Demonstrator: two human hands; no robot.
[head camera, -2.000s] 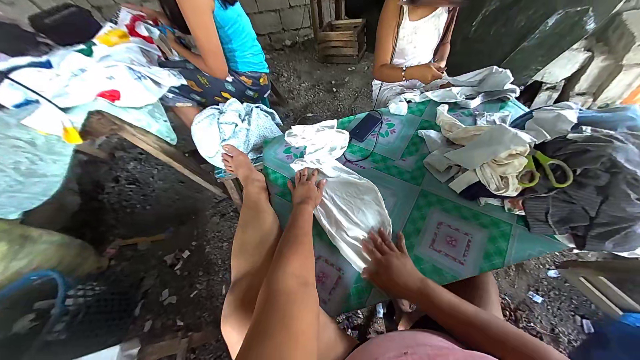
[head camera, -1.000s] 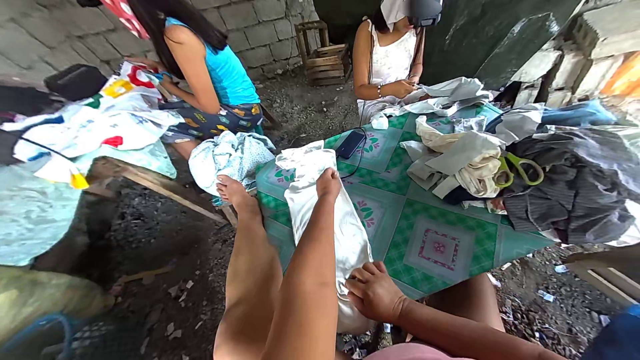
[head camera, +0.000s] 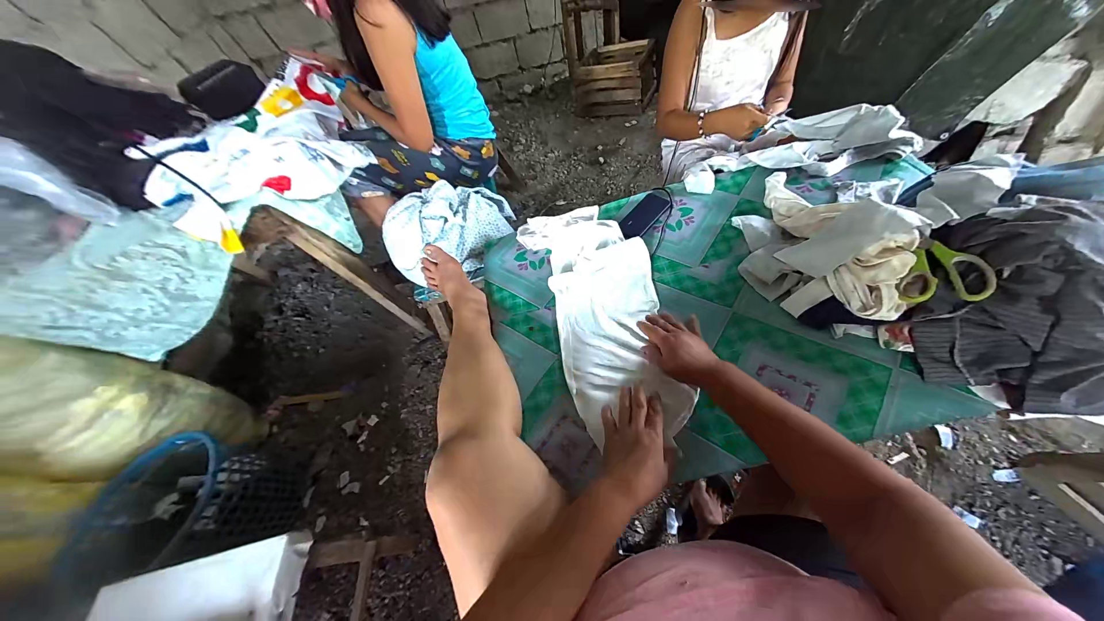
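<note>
A white cloth (head camera: 604, 302) lies lengthwise on a table with a green patterned cover (head camera: 776, 362). My left hand (head camera: 636, 435) rests on its near end, palm down with the fingers spread. Against the cloth's right edge lies my right hand (head camera: 677, 347), flat, its fingers apart and pointing left. Neither hand grips anything. Beyond the far end of the cloth is a dark phone (head camera: 644, 215) with a cable. Scissors with green handles (head camera: 949, 272) sit on the heap of cream and white fabric pieces (head camera: 849, 250) at the right.
Dark grey fabric (head camera: 1000, 319) covers the table's right end. One person (head camera: 453, 86) sits far left by white cloths (head camera: 250, 164); another (head camera: 733, 69) handles white fabric across the table. My raised leg (head camera: 483, 414) borders the table's left side, near a light blue cloth (head camera: 444, 224).
My left hand has left the cloth's upper part, where it gripped a second ago, and lies at the near end. My right hand has moved up along the right edge and opened out.
</note>
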